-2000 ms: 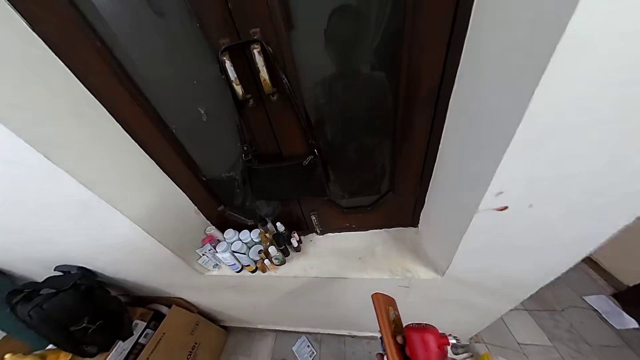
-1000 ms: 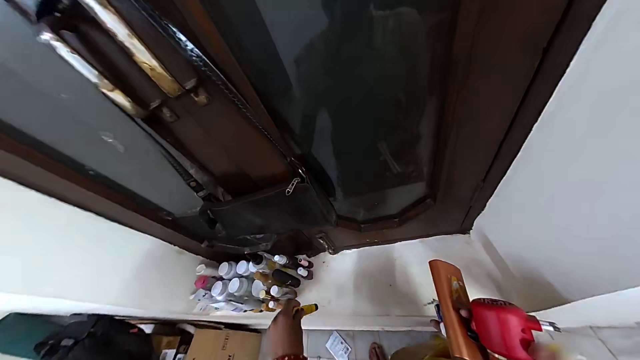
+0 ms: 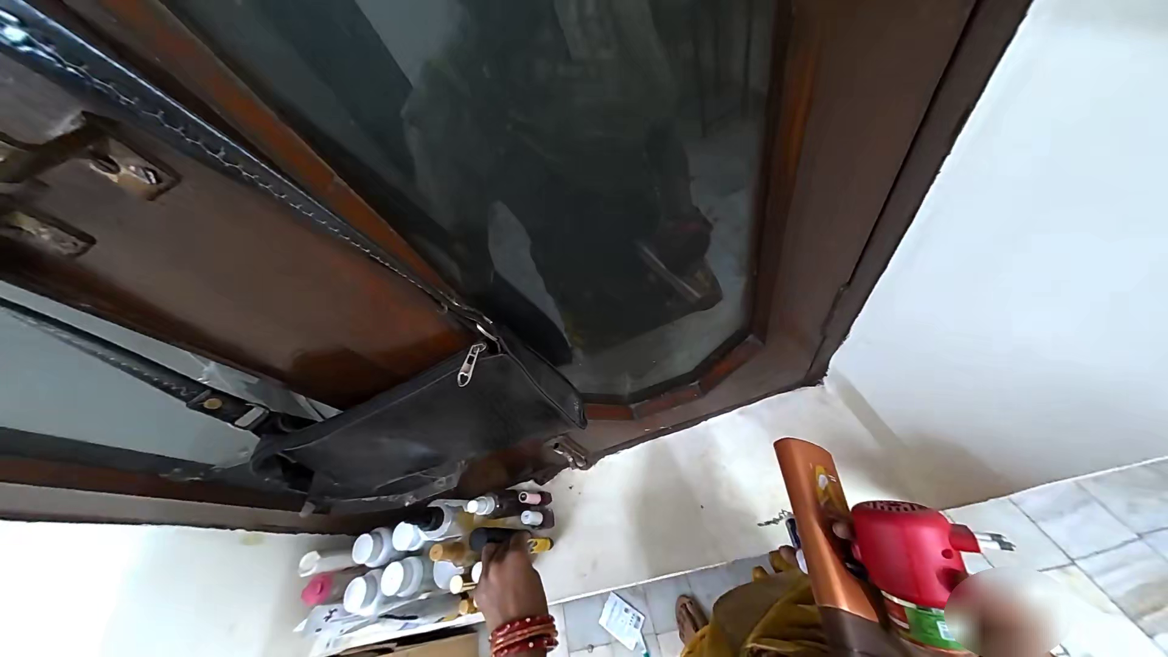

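My left hand, with red bangles at the wrist, is over the right side of a cluster of bottles on the white ledge. Its fingers close around a small black-and-yellow item, partly hidden by them. White-capped bottles, a pink-capped one and small dark ones stand or lean close around it. Mostly hidden, my right hand shows fingertips between a long copper-coloured case and a red plastic device with a metal tip. It holds these things together, and a small dark blue item shows beside the case.
A black handbag hangs by its strap against the brown wooden door with glass panels. Below the ledge are a cardboard box, a printed paper on the tiles and a foot. A white wall rises at right.
The view has moved much closer to the door and ledge. My left hand, out of view two seconds ago, has moved in among the bottles. The copper-coloured case and red device remain held at right.
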